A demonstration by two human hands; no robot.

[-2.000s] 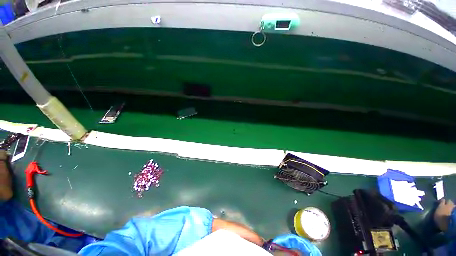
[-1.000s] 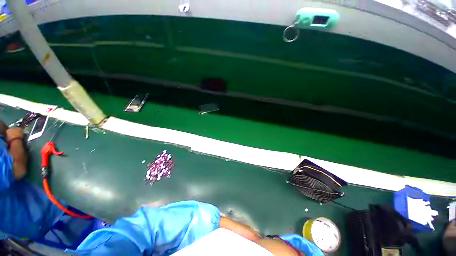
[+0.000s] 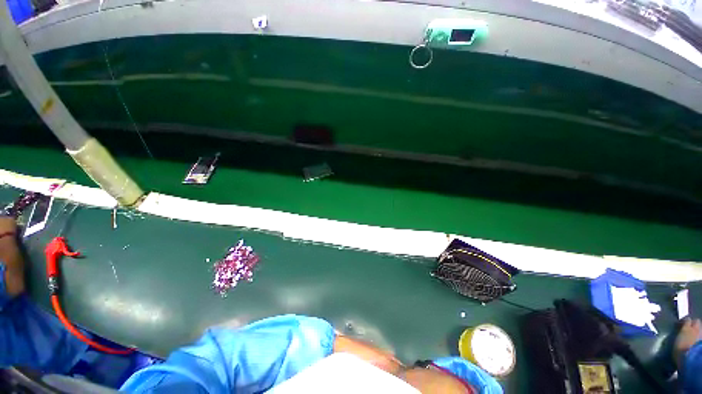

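A blue-sleeved arm (image 3: 262,346) of mine enters at the bottom centre, with a bare forearm showing. Skin and a dark red wrist band (image 3: 456,377) show beside it at the bottom edge. A white shape (image 3: 350,377) covers part of this area. The fingers of my left and right hands are hidden or cut off, and whatever they hold cannot be seen. A pile of tiny pink-purple and white components (image 3: 235,267) lies on the green bench ahead. A black soldering station (image 3: 550,346) stands at the right.
A fume fan (image 3: 475,271) leans at the white edge (image 3: 346,234). A yellow-green tub (image 3: 488,350) and blue bin (image 3: 620,300) are at right. Two phone units (image 3: 202,170) lie on the belt. A red-orange air gun (image 3: 58,254), pole (image 3: 100,169) and neighbours' arms flank the bench.
The view has swung and come partly back. The two phone units on the belt seem slightly further right. The left neighbour's hand has shifted. My arms stay in nearly the same place.
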